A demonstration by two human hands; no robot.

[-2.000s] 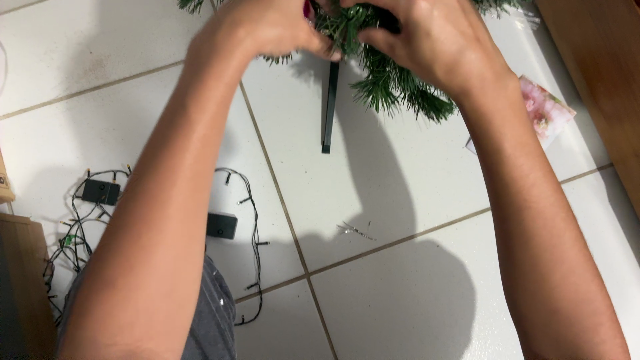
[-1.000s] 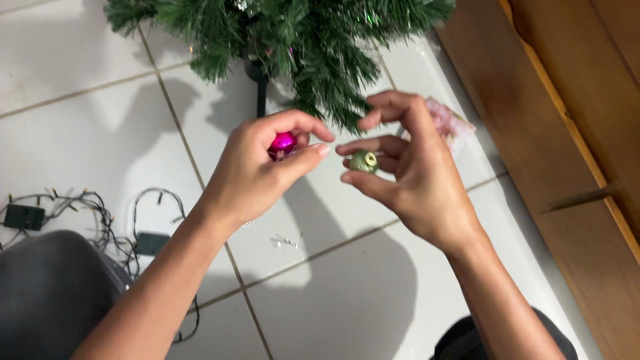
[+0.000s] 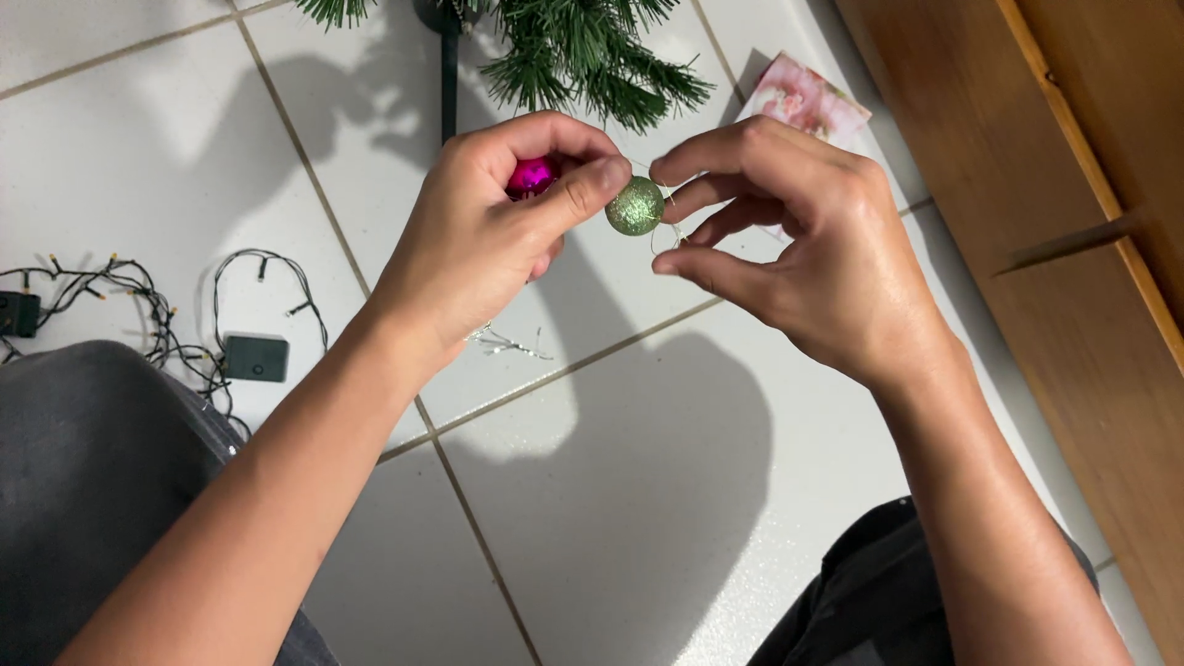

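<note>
My left hand [image 3: 499, 213] has a shiny magenta bauble [image 3: 533, 176] tucked in its curled fingers, while its thumb and fingertip pinch the edge of a green glitter bauble [image 3: 635, 206]. To the right, my right hand [image 3: 786, 222] is at the green bauble's thin hanging thread [image 3: 668, 239], thumb and fingers spread around the loop; a fingertip is close to the bauble, and whether it touches is unclear. Above both hands, the green branches of an artificial Christmas tree [image 3: 592, 65] reach into view, with a dark leg of its stand [image 3: 450, 88] on the tiles.
A string of lights [image 3: 153, 305] with dark green boxes [image 3: 256, 358] lies on the tiled floor at left. Silvery tinsel bits [image 3: 509, 345] lie below my left hand. A pink printed card or packet [image 3: 803, 100] is behind my right hand. Wooden furniture [image 3: 1045, 185] borders the right side.
The green bauble was in my right hand's fingers a second ago; now my left fingertips pinch it too closely to the thread. Both hands have come down from the tree's branches since the earliest frame.
</note>
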